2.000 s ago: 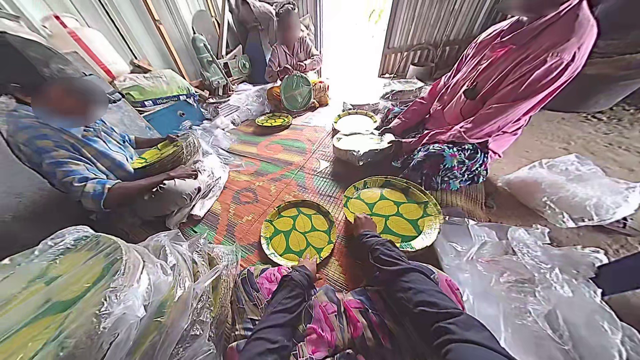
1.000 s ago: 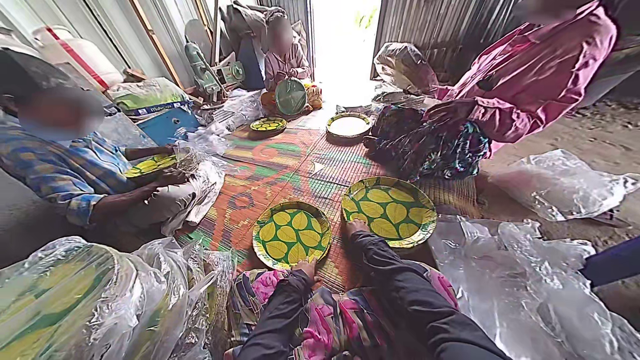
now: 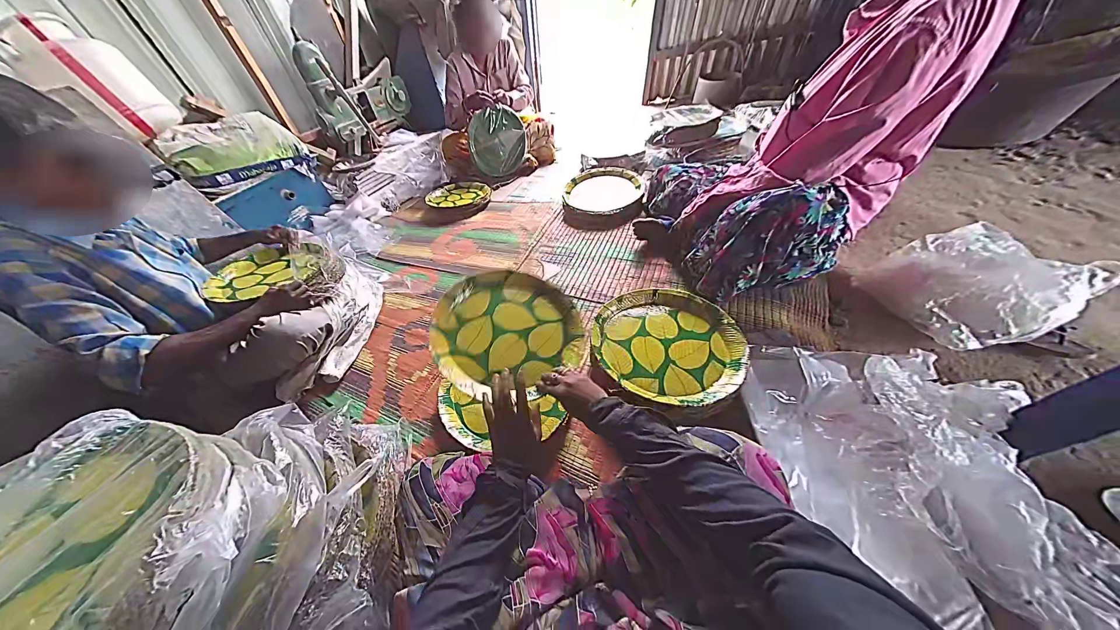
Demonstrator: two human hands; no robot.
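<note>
A round plate with a yellow leaf pattern on green (image 3: 509,328) is raised and tilted above a similar plate (image 3: 468,416) that lies on the woven mat. My right hand (image 3: 573,391) grips the raised plate by its lower right rim. Flat fingers of my left hand (image 3: 514,420) rest against the same plate's lower edge; whether the thumb grips it is hidden. Just to the right, a stack of matching leaf-patterned plates (image 3: 670,350) sits on the mat, close to my right forearm.
Plastic-wrapped plates (image 3: 96,516) stand at lower left; clear plastic sheets (image 3: 875,455) lie at right. A person at left holds a patterned plate (image 3: 258,273). Another sits behind a green plate (image 3: 497,142). A person in pink sits beside stacked plates (image 3: 604,194) on the mat (image 3: 394,332).
My right hand has moved left from the right-hand stack to the raised plate, and my left hand now lies against its front. The person in pink has turned away from the mat.
</note>
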